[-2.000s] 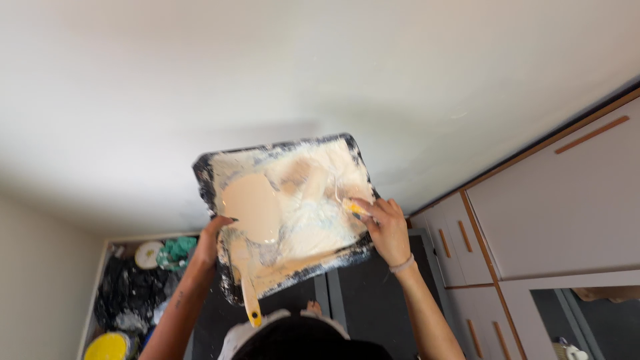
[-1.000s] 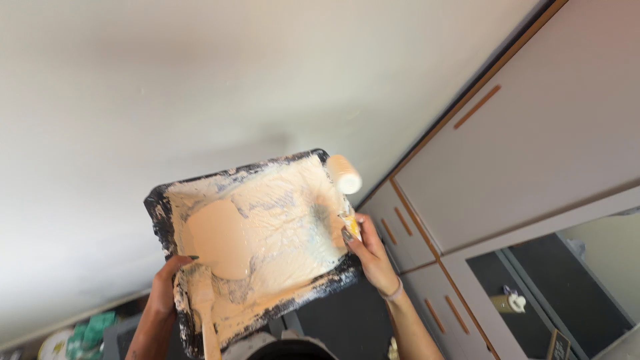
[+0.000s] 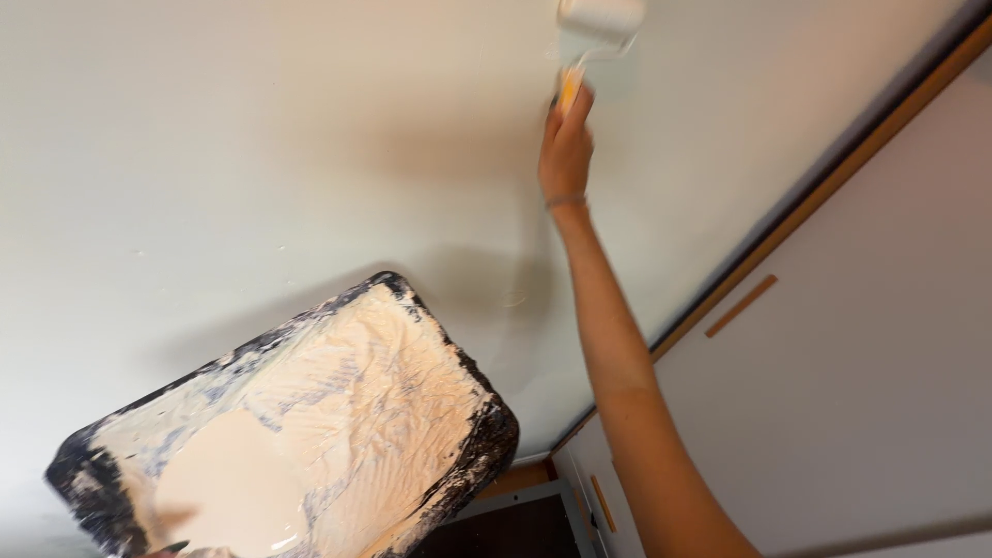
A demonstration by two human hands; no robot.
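My right hand [image 3: 568, 147] is raised, its fingers closed round the yellow handle of a small paint roller [image 3: 601, 19]. The roller's pale sleeve is up against the pale wall [image 3: 325, 155], at the top edge of the view. At the lower left is a black paint tray [image 3: 395, 380], tilted and smeared with cream-peach paint, with a pool of it toward the lower left. My left hand [image 3: 167, 550] is mostly cut off at the bottom edge; a thumb and dark nail show at the tray's rim.
On the right stand pale cupboard fronts [image 3: 845, 372] with wooden handles and a wooden edge strip running diagonally along the wall. A dark panel with a grey frame [image 3: 542, 504] lies below, beyond the tray's right corner.
My right hand has moved up from the tray's right side, carrying the roller to the wall. The roller was over the tray two seconds ago. The view has shifted strongly.
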